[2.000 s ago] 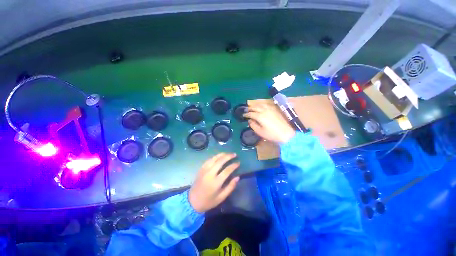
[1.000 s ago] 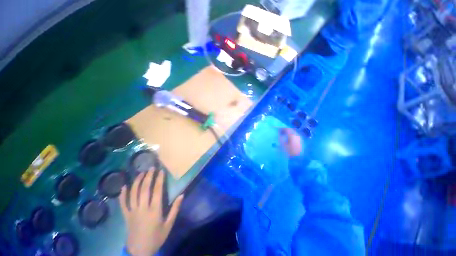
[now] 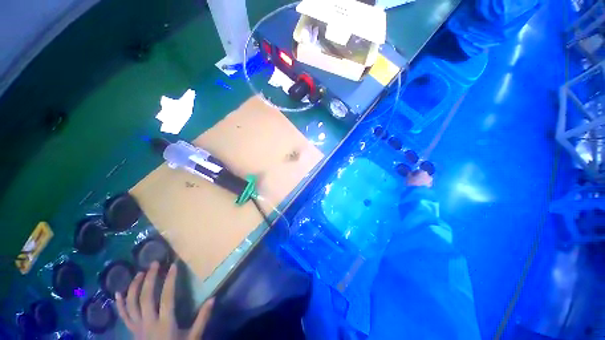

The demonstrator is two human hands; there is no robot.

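Note:
Several round black parts (image 3: 121, 211) on crinkled clear film lie on the green bench at the lower left. My left hand (image 3: 158, 307) is spread with its fingertips at the edge of the nearest black part (image 3: 152, 253); it grips nothing. My right hand (image 3: 419, 178) reaches far down to the right, at small dark discs (image 3: 408, 157) near the blue stool. It is small in view, and whether its fingers hold a disc cannot be told. The black dispensing syringe (image 3: 203, 167) with a green rear adapter lies on the tan cardboard sheet (image 3: 255, 143).
The glue dispenser controller (image 3: 298, 80) with red digits stands behind the cardboard, with an open carton (image 3: 339, 41) on it and a looped hose. A white tissue (image 3: 176, 111) and a yellow block (image 3: 34, 247) lie on the bench. A blue stool (image 3: 358, 192) stands beside the bench edge.
The view has swung right. My right hand has left the black parts on the bench and reached out to the discs by the stool. My left hand has moved to the nearest black part.

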